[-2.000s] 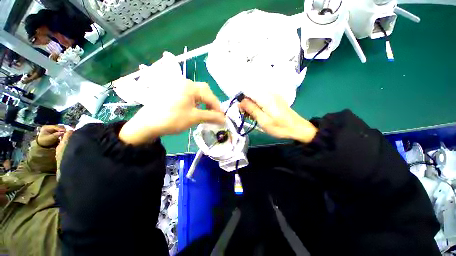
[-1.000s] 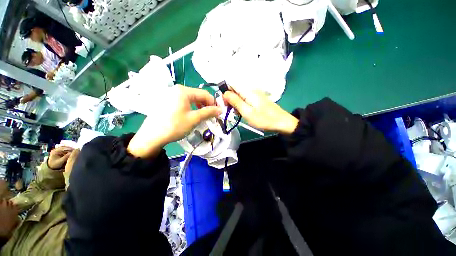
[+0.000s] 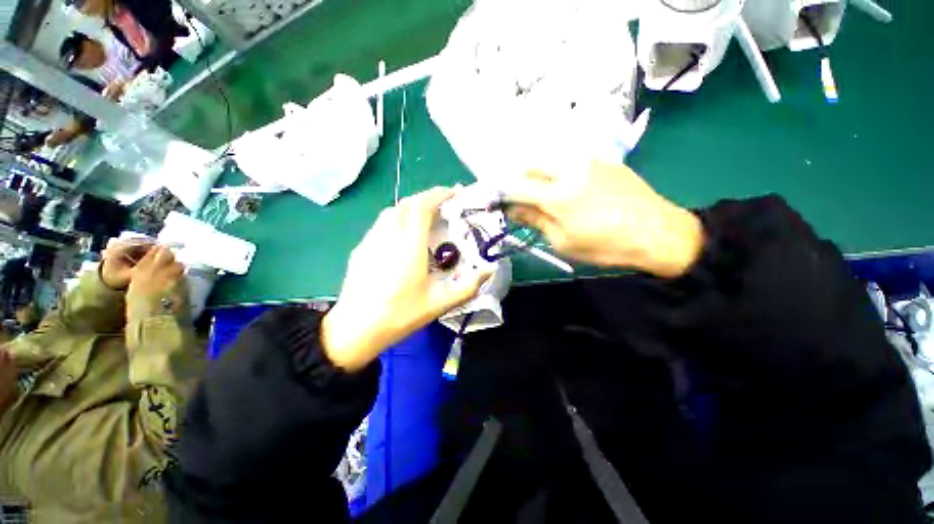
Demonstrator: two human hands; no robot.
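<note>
A white camera body [image 3: 479, 303] is held at the bench's front edge, its open round end facing up with a dark round spot inside. My left hand [image 3: 394, 274] is around its left side, thumb on the lower rim. Black leads [image 3: 492, 237] loop out at its right side. My right hand [image 3: 604, 217] is at the upper right, fingers closed on the black leads near a small dark plug. A white antenna sticks out to the right. A short cable with a white-and-blue tip [image 3: 452, 360] hangs below. The fingers hide part of the housing.
A big pale bag of parts [image 3: 533, 92] lies behind my hands. Wired camera units [image 3: 684, 51] stand at the back right. White covers [image 3: 320, 143] lie at the left. Blue bins [image 3: 401, 435] with white parts are below the bench edge. Another worker's hands [image 3: 154, 274] are at the left.
My left hand has moved from above the open housing to grip its left side. My right hand stays at the leads, now more curled. The view has shifted.
</note>
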